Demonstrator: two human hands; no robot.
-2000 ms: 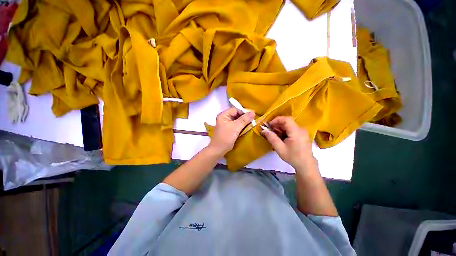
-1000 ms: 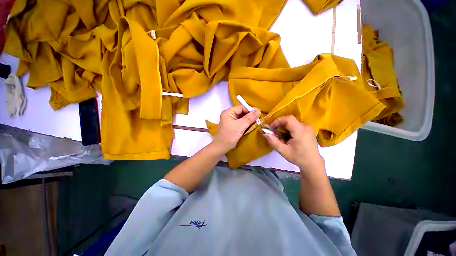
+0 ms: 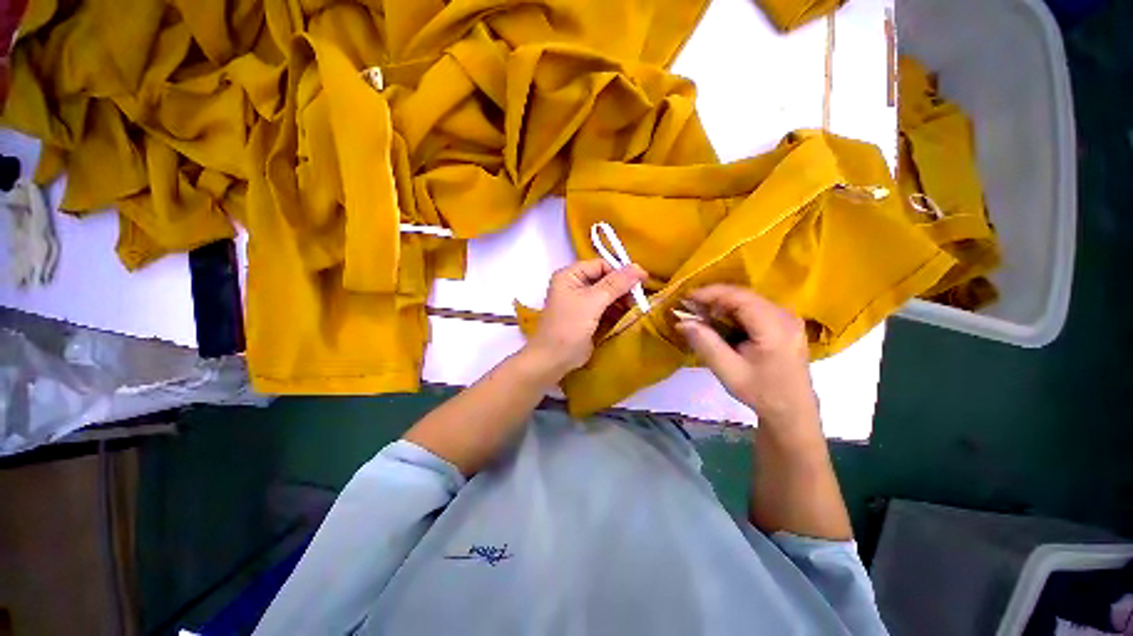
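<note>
A mustard-yellow garment (image 3: 770, 236) lies on the white table in front of me, its near part between my hands. My left hand (image 3: 582, 311) pinches the garment's edge together with a white loop (image 3: 609, 245) that stands up above the fingers. My right hand (image 3: 749, 348) is just right of it, fingers curled around a small tool, likely thread snips (image 3: 690, 316), with only a pale tip showing. The rest of the tool is hidden in the hand. Another white loop (image 3: 864, 191) lies at the garment's far edge.
A large pile of yellow garments (image 3: 497, 112) covers the left and back of the white table (image 3: 770, 93). A flat black object (image 3: 216, 298), a crumpled off-white glove (image 3: 30, 232) and clear plastic (image 3: 75, 379) are at left. A pale-grey tub (image 3: 1050, 186) holding yellow garments stands at right.
My right hand has moved slightly right, away from my left hand. The white strip in my left hand now shows as an open, upright loop. The garment has barely moved.
</note>
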